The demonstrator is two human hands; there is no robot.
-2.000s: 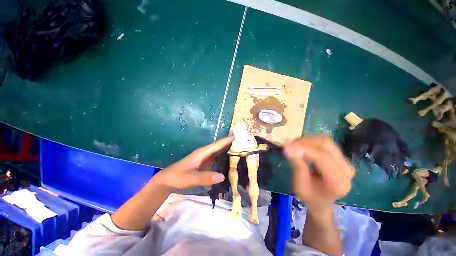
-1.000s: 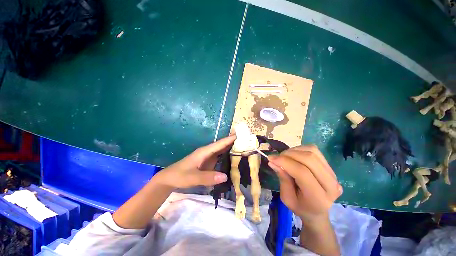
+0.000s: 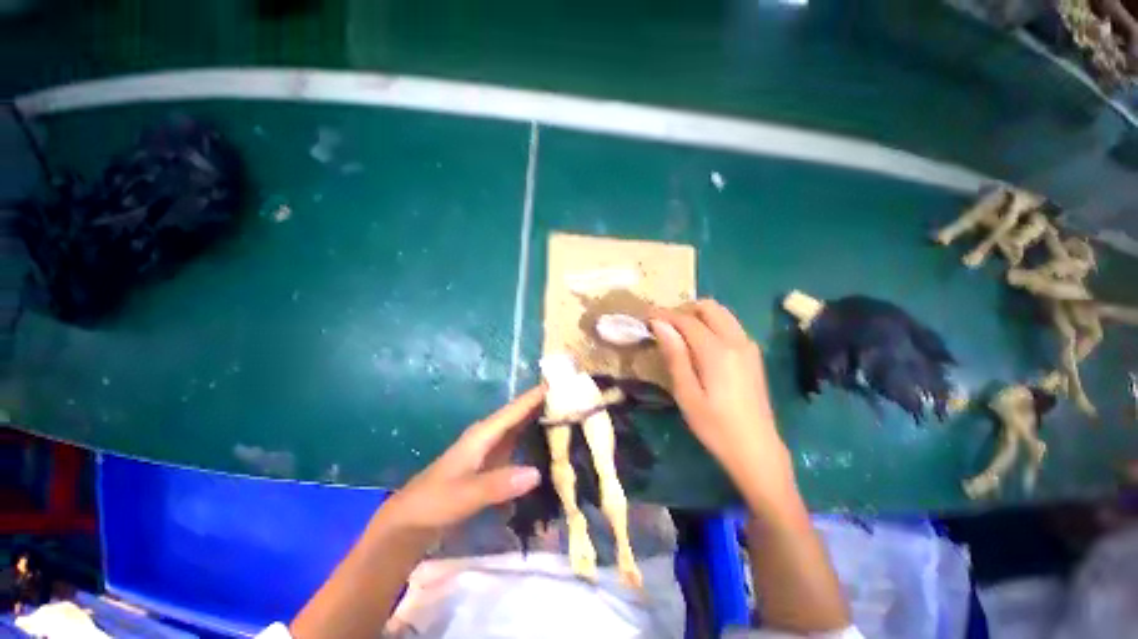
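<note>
A pale tan lower body with two legs lies at the bench edge, feet towards me, its white waist block at the top. A black skirt piece is spread behind the legs. My left hand rests at the left of the waist, fingers against the body and cloth. My right hand is over the right side of the cardboard, fingertips pinched at the whitish glue dish. The stick in its fingers is barely visible. A brown glue stain surrounds the dish.
A dressed figure in black with a cream block end lies right of the cardboard. Bare tan leg bodies lie at the far right. A black skirt pile is at the far left. A blue bin is below the bench edge.
My right hand has moved from the figure's waist up to the glue dish. My left hand stays beside the figure. The view has shifted, showing more of the bench's far side.
</note>
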